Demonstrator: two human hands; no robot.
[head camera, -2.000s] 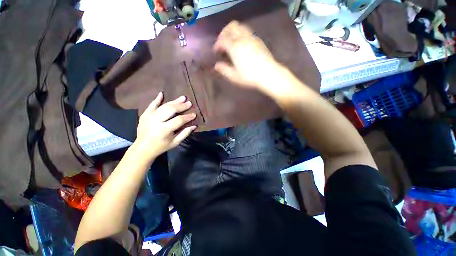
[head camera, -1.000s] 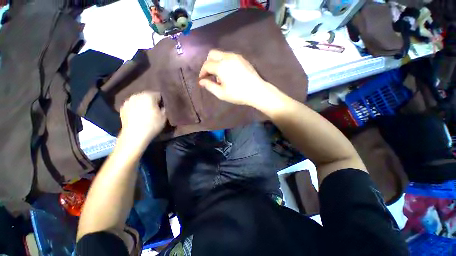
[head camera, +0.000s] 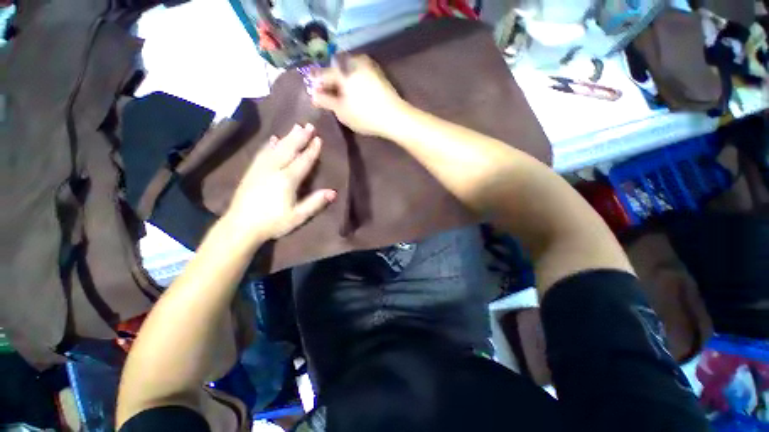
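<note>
A brown garment panel (head camera: 430, 169) lies over the white table and hangs to my lap, with a dark narrow strip or fold (head camera: 353, 181) down its middle. My left hand (head camera: 282, 181) lies on the panel left of the strip, fingers spread, holding nothing. My right hand (head camera: 354, 93) is at the strip's upper end beside the needle area, fingers bent and blurred; whether they pinch the cloth is unclear. The sewing machine head (head camera: 299, 38) is above, and my right fingers partly cover the presser foot (head camera: 309, 78). Black cloth (head camera: 164, 131) lies at the panel's left.
Stacked brown panels (head camera: 80, 186) hang at the left. Thread snips (head camera: 588, 89) lie on the table at right, near a brown piece (head camera: 679, 59). A ruler-marked strip (head camera: 624, 145) edges the table. A blue basket (head camera: 666, 181) is below it. Red plastic (head camera: 128, 329) is low left.
My right hand has moved up and left to the needle area. My left hand has opened flat and moved right and slightly up. The panel has shifted toward me, and the slit now shows as a wider dark fold.
</note>
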